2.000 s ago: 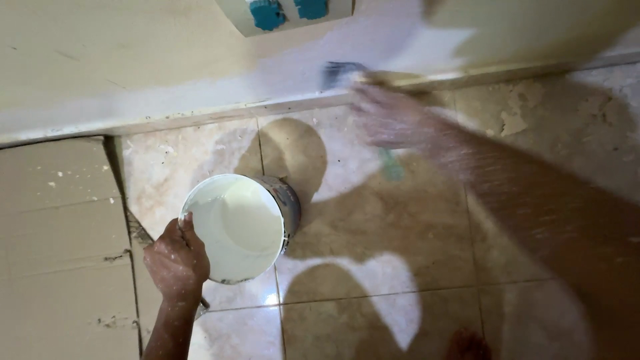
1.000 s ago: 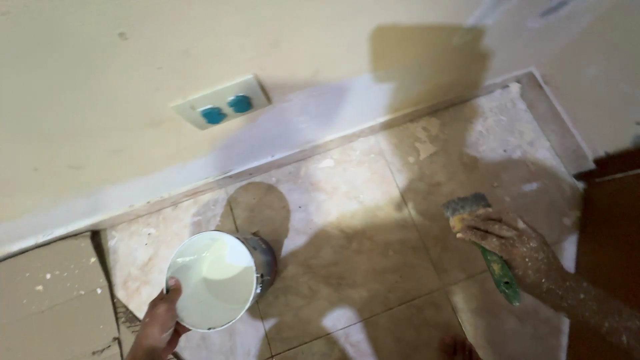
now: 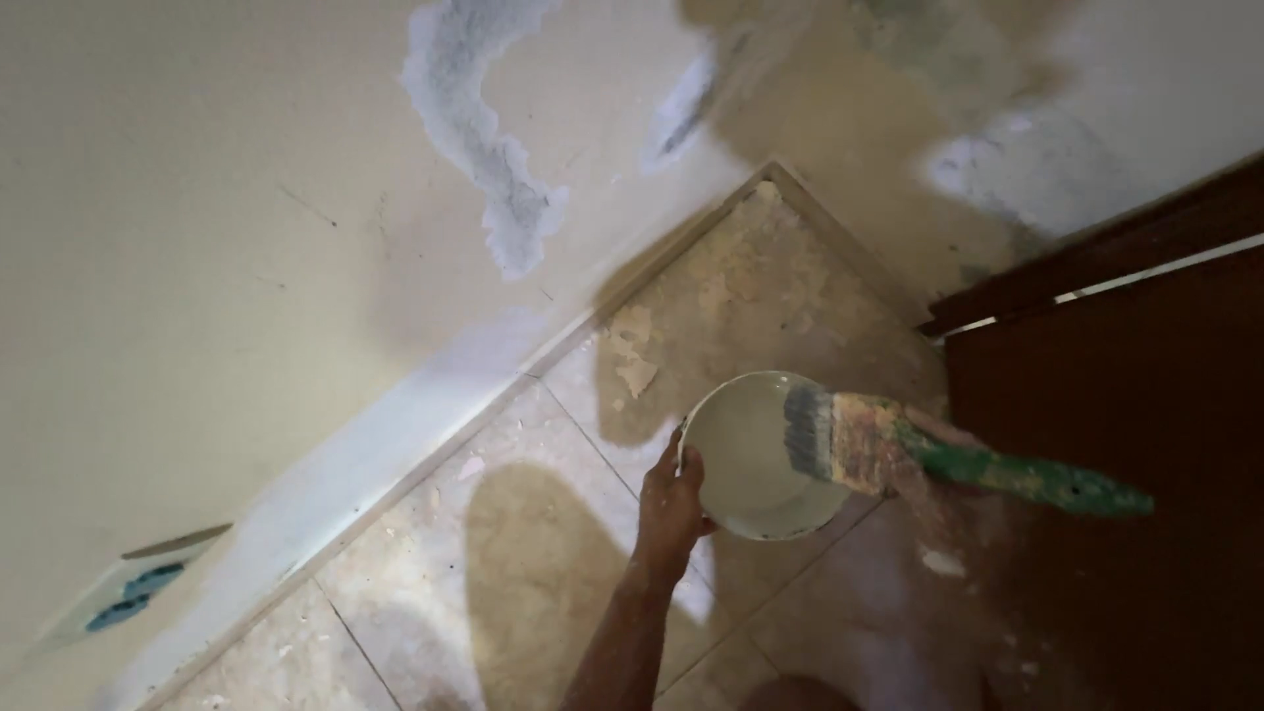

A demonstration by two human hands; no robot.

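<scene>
My left hand (image 3: 673, 504) grips the left rim of a round bucket (image 3: 741, 464) holding pale, whitish paint. Over the bucket's right side is a wide paintbrush (image 3: 869, 439), with dark bristles, a paint-crusted ferrule and a green handle. My right hand (image 3: 923, 474) holds it near the ferrule, partly hidden behind the brush and blurred. The bristles point left above the paint; whether they touch it I cannot tell. Along the bottom of the cream wall (image 3: 296, 247) runs a lighter, whitish band (image 3: 385, 444) just above the baseboard.
Tiled floor (image 3: 395, 563) with loose paint flakes (image 3: 632, 351) lies below the wall corner. A dark brown wooden door (image 3: 1106, 395) stands at the right. A wall outlet plate with blue covers (image 3: 133, 597) is at the lower left. Bare grey patches (image 3: 474, 128) mark the wall.
The view has swung right toward the corner. The bucket and my left hand have moved right along the floor side, and the brush in my right hand is now over the bucket.
</scene>
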